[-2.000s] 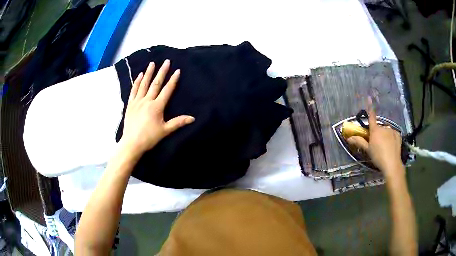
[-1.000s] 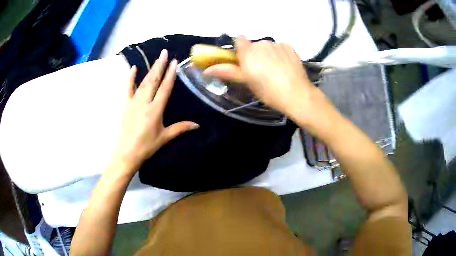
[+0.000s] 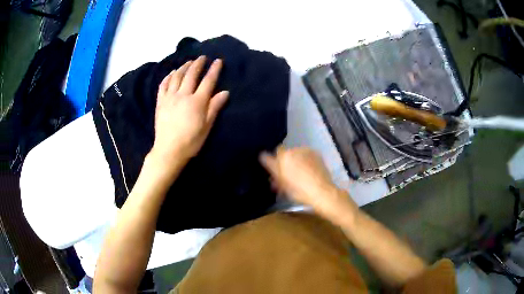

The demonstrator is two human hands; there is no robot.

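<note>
A black garment (image 3: 241, 97) is pulled over the right part of the white padded form (image 3: 69, 178). A thin cream line and a small pale print show near its left edge. My left hand (image 3: 187, 112) lies on the garment's upper middle, fingers slightly spread. My right hand (image 3: 299, 172) is blurred at the garment's lower right edge; I cannot tell if its fingers hold cloth. The steam iron (image 3: 408, 115) with its yellow-tan handle rests on the grey layered pad (image 3: 385, 63), apart from both hands.
A long blue board (image 3: 92, 57) stands behind the form at the upper left. A dark cloth heap (image 3: 40, 86) lies beyond it. A white-wrapped hose (image 3: 497, 122) trails right from the iron. The white table cover (image 3: 322, 23) shows behind the garment.
The iron has gone from the garment to the grey pad and my right hand has let go of it. My left hand has shifted right on the cloth. The garment's print now shows.
</note>
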